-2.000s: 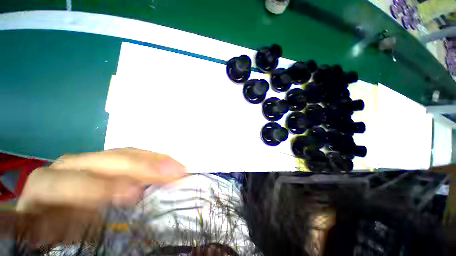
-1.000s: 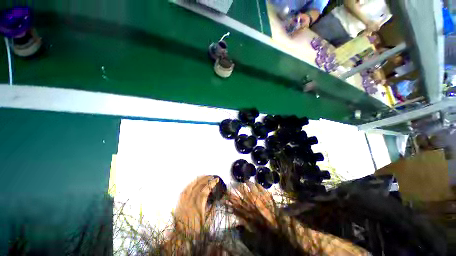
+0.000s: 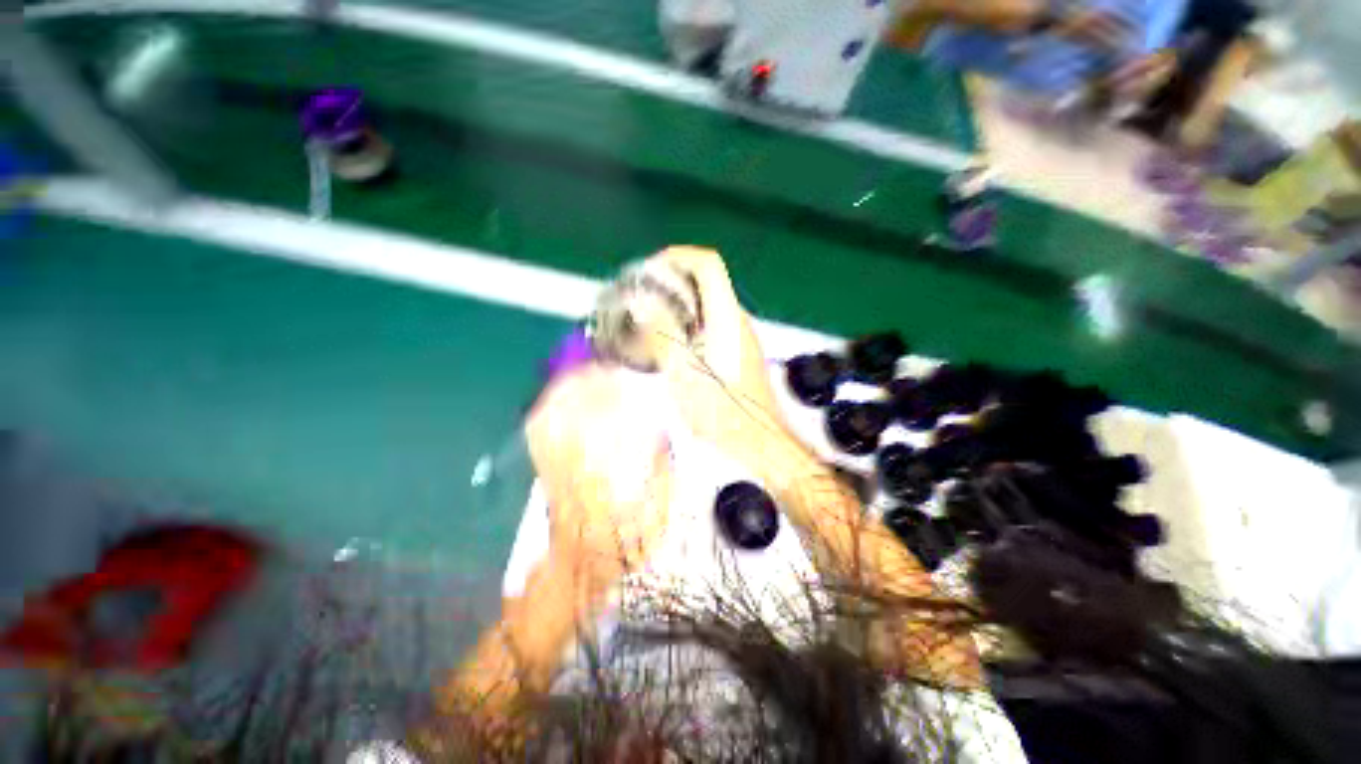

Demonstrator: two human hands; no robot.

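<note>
My left hand (image 3: 605, 448) and my right hand (image 3: 724, 358) are together over the work sheet's upper left edge. Between them they hold a pale ring-shaped part (image 3: 645, 317), blurred, with a bit of purple (image 3: 569, 355) showing at its left by my left fingers. Whether the two are joined cannot be told. One black flanged part (image 3: 746, 515) stands alone on the white sheet (image 3: 1254, 508), between my forearms. Many more black flanged parts (image 3: 955, 448) stand massed to the right of my right forearm. Hair covers the lower part of the view.
A part-built purple unit (image 3: 343, 132) with a white lead stands on the green belt (image 3: 493, 179). Another small unit (image 3: 970, 214) is farther right. A white rail (image 3: 433, 272) borders the belt. A red stool (image 3: 142, 597) is lower left. Another person's arm (image 3: 955, 23) shows beyond the belt.
The view has swung left. My hands have moved from near the black parts up toward the rail, now holding the pale ring-shaped part. One black part now stands apart from the rest.
</note>
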